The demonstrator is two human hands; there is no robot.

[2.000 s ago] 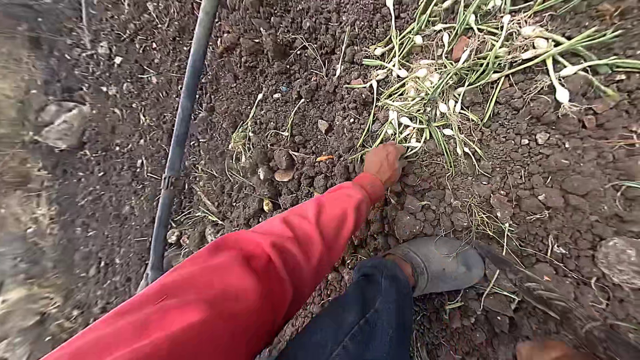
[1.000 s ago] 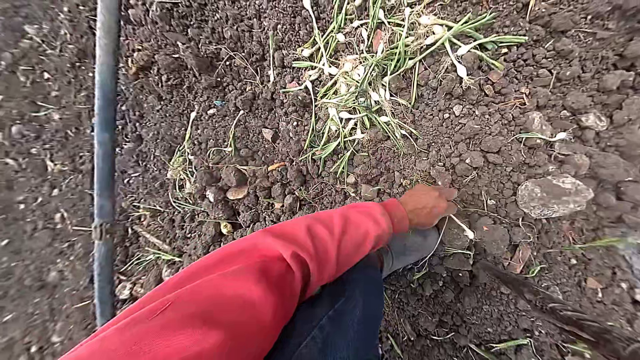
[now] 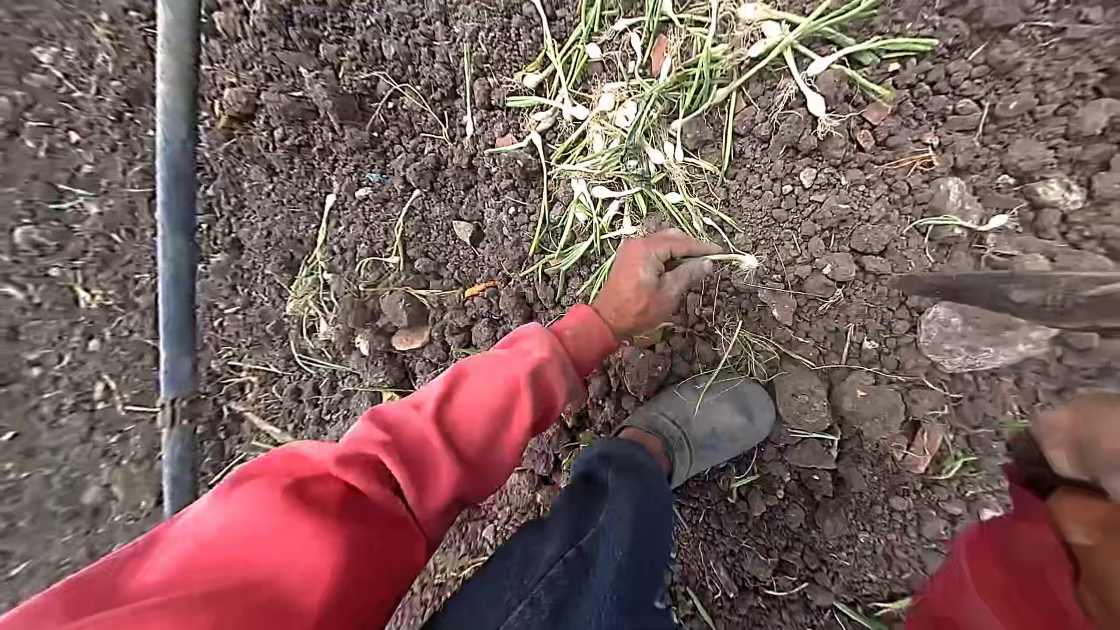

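My left hand [image 3: 652, 280], in a red sleeve, pinches a small green-stemmed onion plant [image 3: 744, 261] between thumb and fingers, its pale bulb and roots pointing right. It is just below a loose pile of similar onion plants [image 3: 626, 153] with white bulbs lying on the soil. At the right edge my right hand [image 3: 1081, 442] is blurred and partly cut off. A dark flat blade [image 3: 1015, 296] enters from the right edge above it; whether that hand grips it cannot be told.
A dark hose or pipe [image 3: 178, 219] runs down the left side. My shoe [image 3: 713, 424] rests on cloddy soil below the left hand. A large stone [image 3: 980, 339] lies under the blade, and a single onion plant [image 3: 962, 223] lies above it. Withered plants [image 3: 315, 284] lie at left.
My left hand was at the pile, then beside the shoe near a white bulb; now it is back up near the pile with an onion plant. The blade has moved up, and my right hand shows at right.
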